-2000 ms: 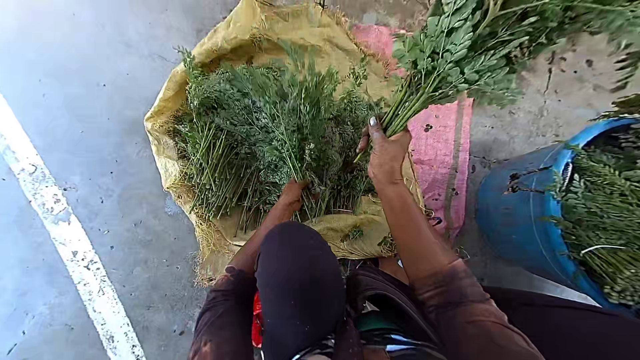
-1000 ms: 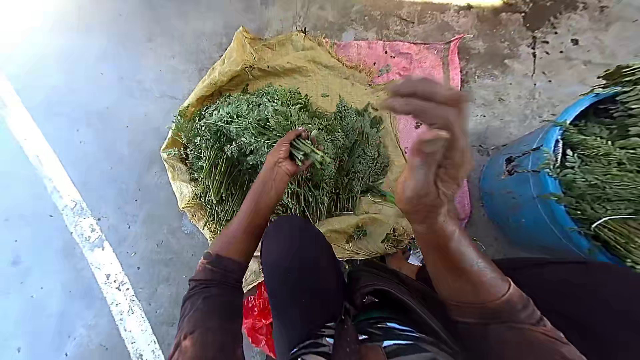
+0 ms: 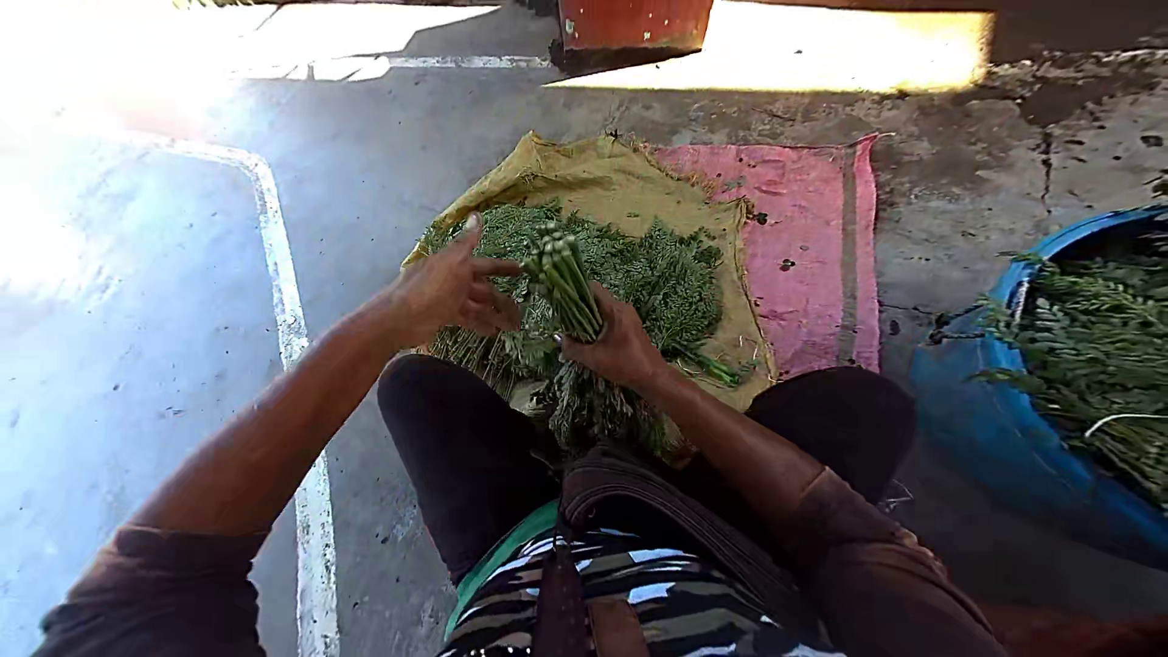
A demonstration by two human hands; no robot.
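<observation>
My right hand [image 3: 618, 339] grips a bundle of green leafy stems [image 3: 568, 290], the cut ends pointing up and away from me and the leaves hanging down toward my lap. Just left of the stem ends is my left hand [image 3: 456, 287], fingers spread, holding nothing. Beneath both hands, a pile of leafy green cuttings [image 3: 671, 274] lies on a yellow woven sack [image 3: 630, 187]. A few thicker green stems [image 3: 716, 369] rest at the pile's lower right edge.
A pink woven sack [image 3: 803, 246] lies partly under the yellow one. On the right stands a blue plastic drum [image 3: 967, 383] filled with leafy stems [image 3: 1104, 365]. A reddish container [image 3: 636, 26] stands on the concrete floor at the top, and a white painted line [image 3: 287, 301] runs along the left.
The stem bundle was in my left hand a second ago and is now in my right. My left hand has let go and opened. The view now takes in more floor at the top.
</observation>
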